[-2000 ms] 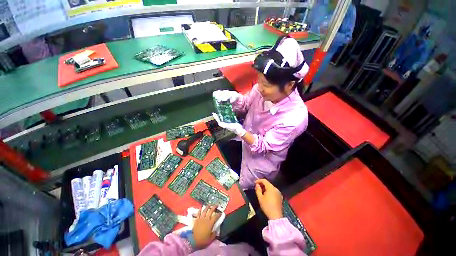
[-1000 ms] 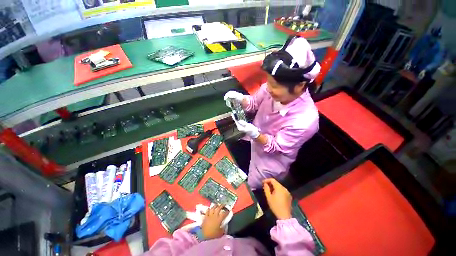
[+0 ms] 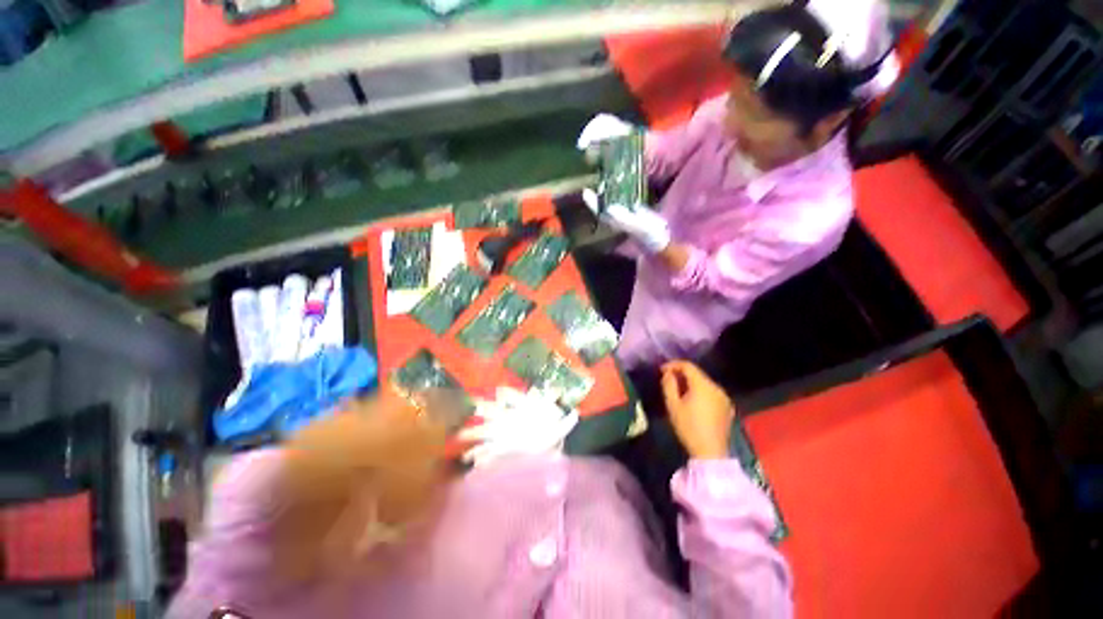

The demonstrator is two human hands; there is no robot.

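Observation:
My left hand [image 3: 363, 478] is large and blurred close to the camera, in front of my chest; its fingers cannot be made out. My right hand [image 3: 699, 411] is bare, with loosely curled fingers and a gap at the thumb. It is beside the bench's right edge, and nothing shows in it. White gloves [image 3: 520, 426] lie bunched on the near part of the red mat [image 3: 393, 333]. Several green circuit boards [image 3: 496, 318] lie on the mat; the nearest is partly hidden behind my left hand. A white sheet [image 3: 445, 248] is under one board.
A person [image 3: 774, 206] in pink with white gloves holds a circuit board [image 3: 623, 172] beyond the bench. A black tray [image 3: 224, 320] with white tubes and a blue cloth [image 3: 296, 389] is left. Red-lined trays [image 3: 895, 484] are right. A conveyor [image 3: 508, 145] with boards runs behind.
My left hand has left the white gloves on the mat and come up and left towards the camera. My right hand keeps much the same pose. The view has tilted down.

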